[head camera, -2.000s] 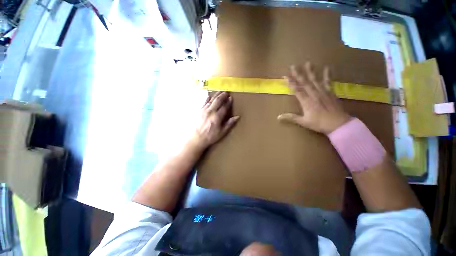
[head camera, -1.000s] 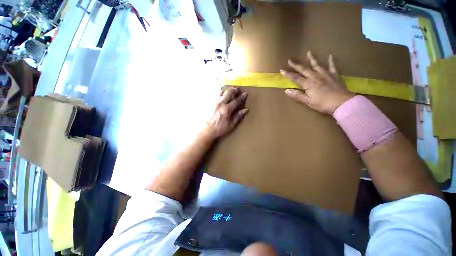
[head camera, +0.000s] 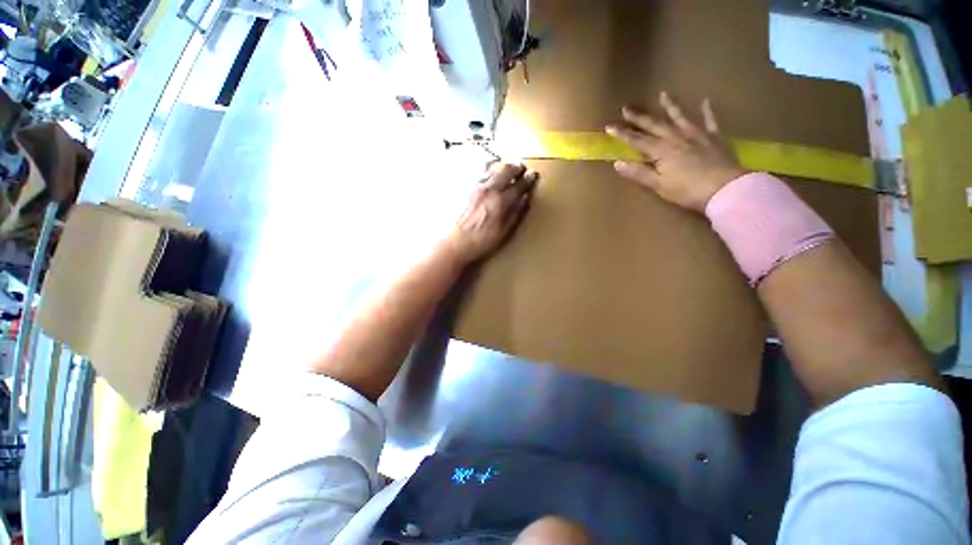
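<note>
A large brown cut panel lies flat on the white sewing template, with a notch at its upper right. A yellow hinged strip lies across the panel. My right hand, with a pink wristband, rests spread over the strip and panel. My left hand presses at the panel's left edge, fingers bent, near the strip's left end. The machine head stands just above my left hand. Glare hides the area around the needle.
A thick left panel stack with a stepped notch lies at the left table edge, above yellow sheets. A yellow end tab is at the template's right edge. The metal table shows below the panel.
The panel, strip and both hands have shifted upward, away from my body, and more metal table shows below the panel. The whole view has also swung toward the left since the earliest frame.
</note>
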